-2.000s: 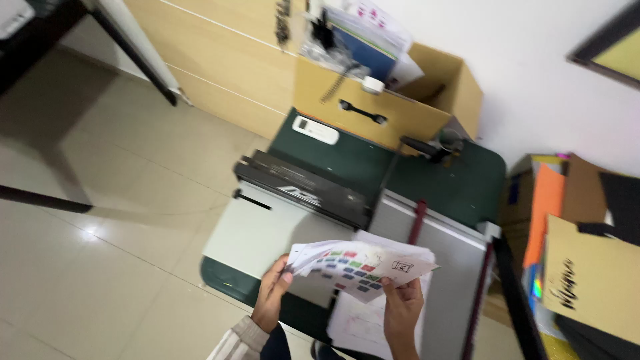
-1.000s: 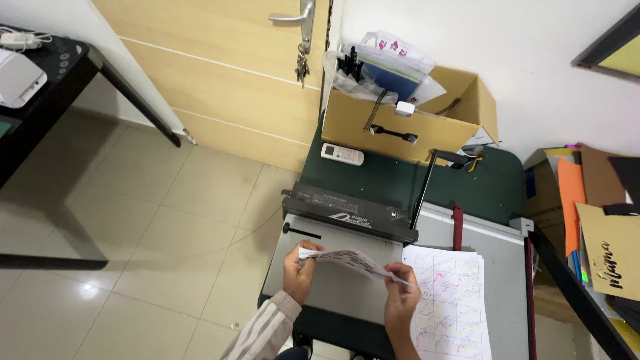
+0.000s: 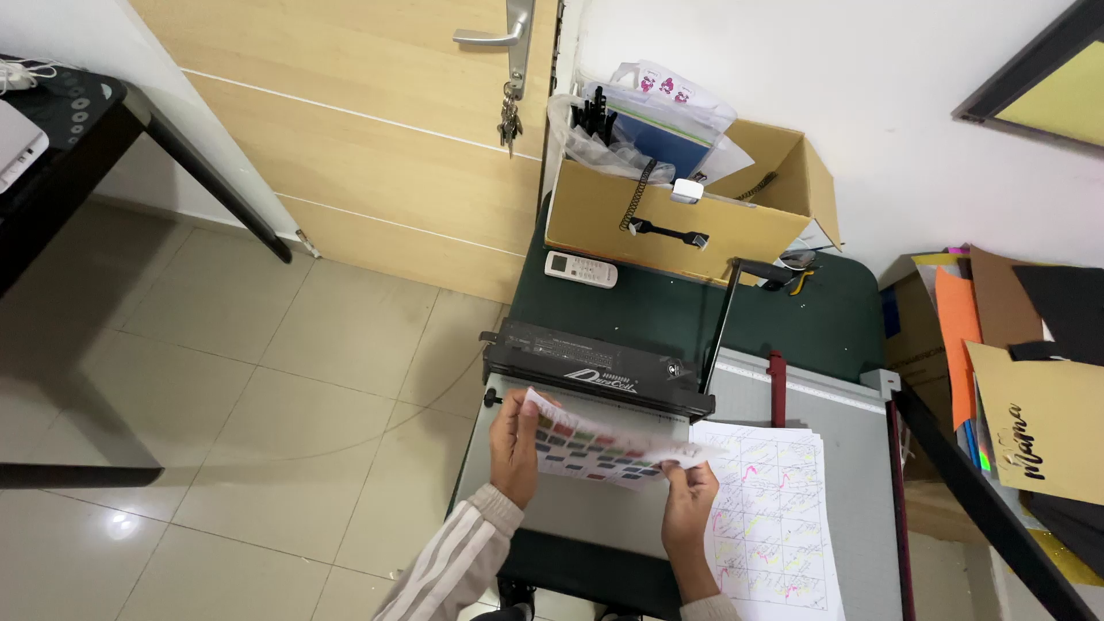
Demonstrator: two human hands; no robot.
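Note:
Between my two hands is a bent stack of printed sheets (image 3: 595, 448) with coloured blocks on it. My left hand (image 3: 515, 444) grips its left edge and my right hand (image 3: 688, 500) its lower right corner. The sheets are over the grey bed of a black binding punch machine (image 3: 595, 362), just in front of its slot side. To the right, a second stack of marked papers (image 3: 768, 517) lies on a grey guillotine paper cutter (image 3: 862, 483), close beside my right hand. The lower sides of the held sheets are partly hidden.
Behind the machine are a white remote control (image 3: 580, 269) and a cardboard box (image 3: 673, 216) with papers and binding coils. The punch's lever (image 3: 723, 319) stands up near pliers (image 3: 800, 280). The cutter's black arm (image 3: 992, 509) angles out at right, beside stacked coloured card (image 3: 1048, 414).
Both hands still hold the sheets; their printed face now shows again, after being nearly edge-on a second ago. The view has shifted since two seconds ago.

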